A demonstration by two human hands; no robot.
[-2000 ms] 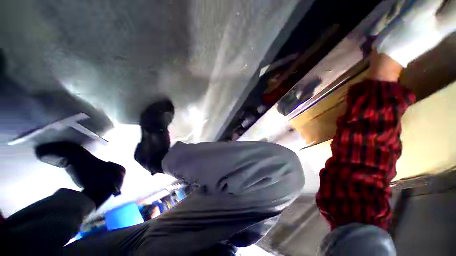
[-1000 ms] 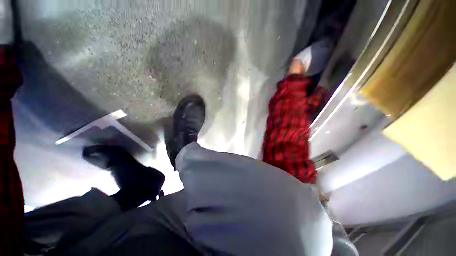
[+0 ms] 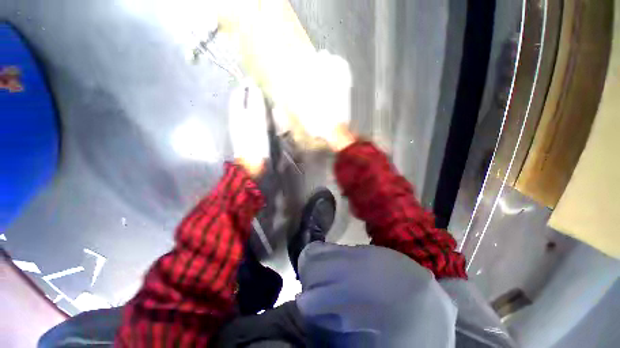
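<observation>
My left hand (image 3: 249,126), in a white glove, is at the centre, beside a long pale yellowish piece (image 3: 262,34). Glare hides its fingers and whether they grip anything. My right hand (image 3: 332,92), also white-gloved and washed out, is on the piece's right edge and appears closed on it. The piece slants up to the top of the picture. Thin dark and pale slivers (image 3: 216,56) show at its left side. Both hands are above the grey floor, in front of my shoes.
A blue rounded tub (image 3: 24,129) is at the left edge. White offcuts (image 3: 68,273) lie on the floor at lower left, and a pale strip (image 3: 261,236) is near my shoes. The wood-edged table (image 3: 567,102) curves along the right, with a pale yellow sheet (image 3: 591,177) on it.
The view has swung left, bringing the blue tub in. My right hand has moved from beside the table to the centre. My left hand and the pale piece between the hands have come into view.
</observation>
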